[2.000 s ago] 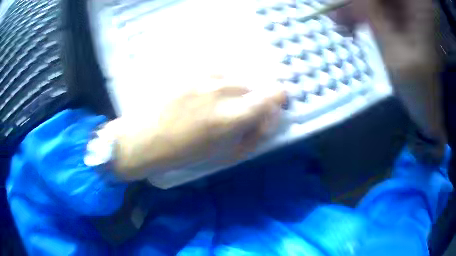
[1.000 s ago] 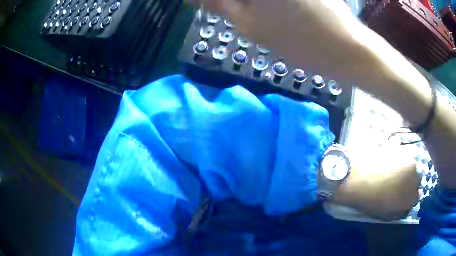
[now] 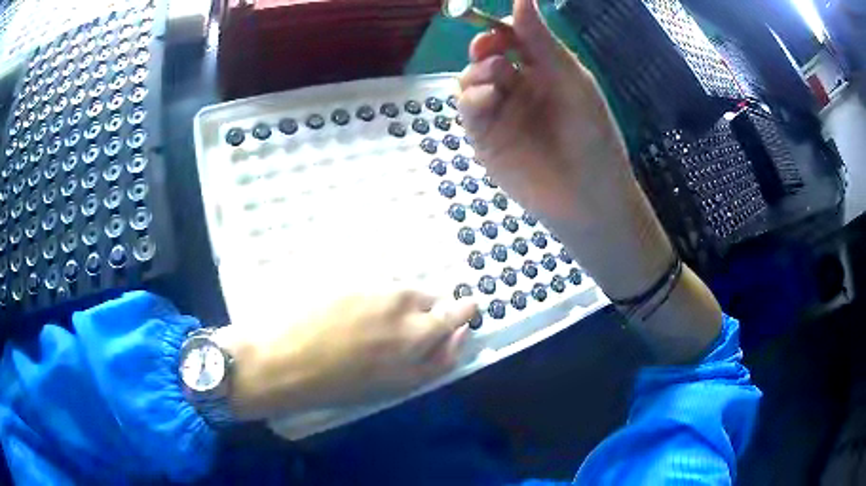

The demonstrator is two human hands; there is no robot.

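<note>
A white blister tray [image 3: 328,218] lies in front of me, its middle glaring. Small dark round parts [image 3: 489,229] sit in rows on its right side and along its back edge. My left hand [image 3: 351,346] lies low over the tray, its fingertips at a dark part by the front edge; whether they grip it is unclear. My right hand [image 3: 536,123] is raised over the tray's back right, fingers closed on a thin brass-coloured tool [image 3: 489,19]. A round silvery part [image 3: 458,8] shows at the tool's end, cut by the top edge.
A black tray with rows of silvery round parts [image 3: 91,152] is at the left. A red-brown ribbed block [image 3: 323,43] stands behind the white tray on the green mat [image 3: 437,47]. Black trays of small parts [image 3: 707,176] are at the right.
The view has swung back from the black trays at left to the white tray. My right hand has moved from over the silvery parts to above the white tray. My left hand remains over the white tray.
</note>
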